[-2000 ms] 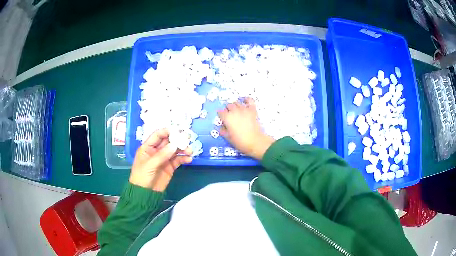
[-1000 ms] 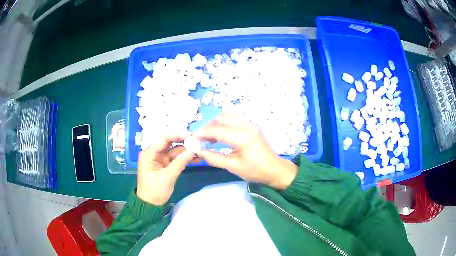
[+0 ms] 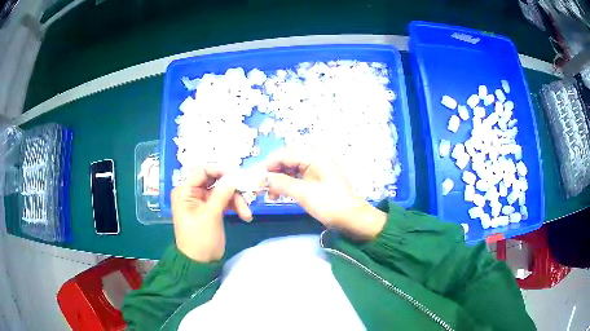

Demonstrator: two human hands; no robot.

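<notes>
My left hand (image 3: 202, 210) and my right hand (image 3: 323, 194) are close together over the near edge of the wide blue tray (image 3: 284, 49). A white plastic part (image 3: 248, 179) is between my fingertips; its outline is washed out against the white parts behind. My left thumb and fingers hold its left side. My right fingertips are at its right side, pinched on a small white piece that is hard to make out. White shells (image 3: 213, 123) are heaped in the left half of the tray. Smaller white mating pieces (image 3: 343, 116) are heaped in the right half.
A narrower blue tray (image 3: 440, 58) at right holds scattered white joined units (image 3: 495, 155). At left are a clear plastic box (image 3: 147, 184), a smartphone (image 3: 105, 197) and stacked clear blister trays (image 3: 42, 184). More blister trays (image 3: 569, 136) lie at far right. Red stools (image 3: 97, 294) are below.
My right hand has come from the middle of the wide tray to my left hand. Since one second ago, the fingertips have drawn slightly apart around the white part.
</notes>
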